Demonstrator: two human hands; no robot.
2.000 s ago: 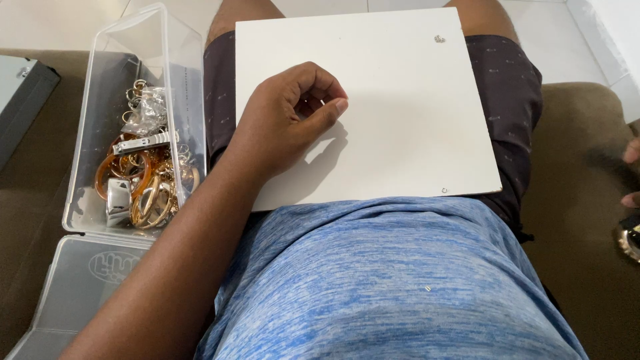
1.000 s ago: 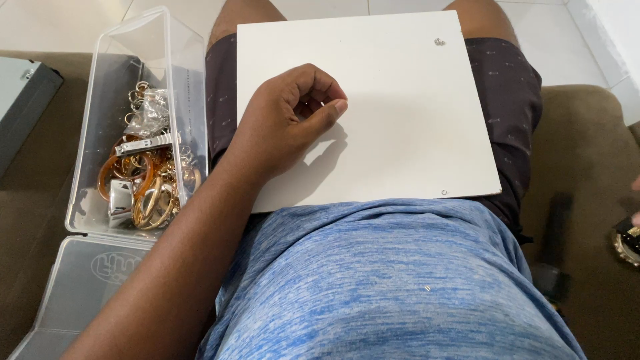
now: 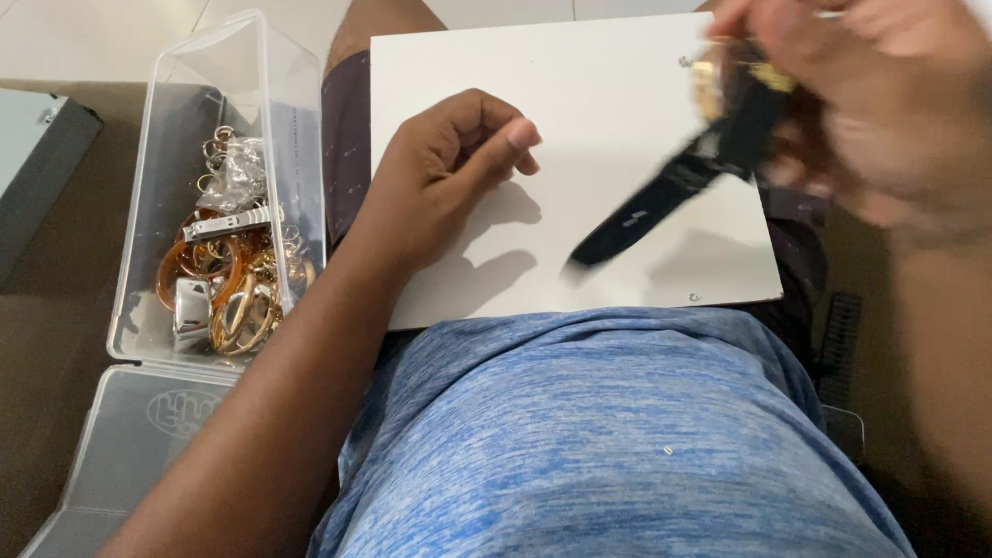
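My right hand (image 3: 860,101), blurred, is raised over the right side of a white board (image 3: 604,194) on my lap. It grips a wristwatch with a gold-coloured case and a black strap (image 3: 659,194), which hangs down to the left above the board. My left hand (image 3: 473,167) rests over the board's left part, fingers curled and thumb near the index fingertip; whether something tiny is between them cannot be seen. Small metal bits lie at the board's upper right (image 3: 683,61) and at its lower right edge (image 3: 694,297).
Left of my lap, an open clear plastic box (image 3: 128,256) holds bangles, rings, a small plastic bag and a nail clipper (image 3: 232,223). Its lid (image 3: 116,457) lies toward me. A grey case (image 3: 46,170) stands far left. A tiny gold-coloured piece (image 3: 668,450) sits on my shirt.
My right hand has come in from the right edge over the board, carrying the watch, which was partly visible at that edge before. My left hand has stayed in place.
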